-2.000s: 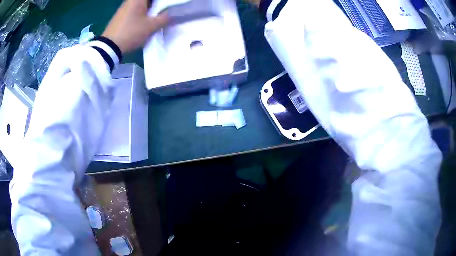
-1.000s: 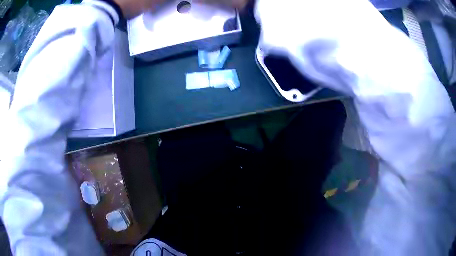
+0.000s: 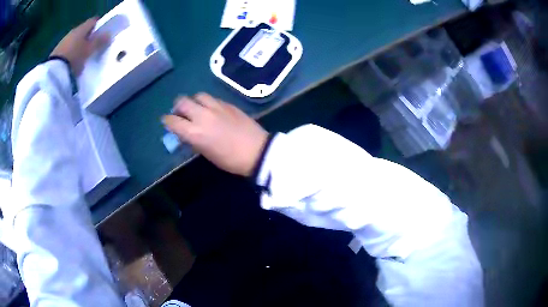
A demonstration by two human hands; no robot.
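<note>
The white box base (image 3: 123, 69) with a round finger hole in its inner card sits on the bench at upper left. My left hand (image 3: 78, 45) grips its far left wall, thumb inside. My right hand (image 3: 219, 132) is near the bench edge, blurred, its fingertips at a light blue film piece (image 3: 171, 142); whether they pinch it is unclear. The device (image 3: 270, 71) lies underside up, black with white corners and a label, right of the box. A white leaflet (image 3: 255, 13) with coloured dots lies behind it.
Another white box part (image 3: 105, 153) lies partly under my left forearm. Clear blister trays (image 3: 420, 108) stand beyond the bench edge at right. A brown carton (image 3: 141, 270) is below the bench at lower left. Small white pieces lie at the bench's upper right.
The view has shifted and turned right. My right hand has come off the box area to the blue film near the edge. My left hand remains at the box. The device is now uncovered by my sleeve.
</note>
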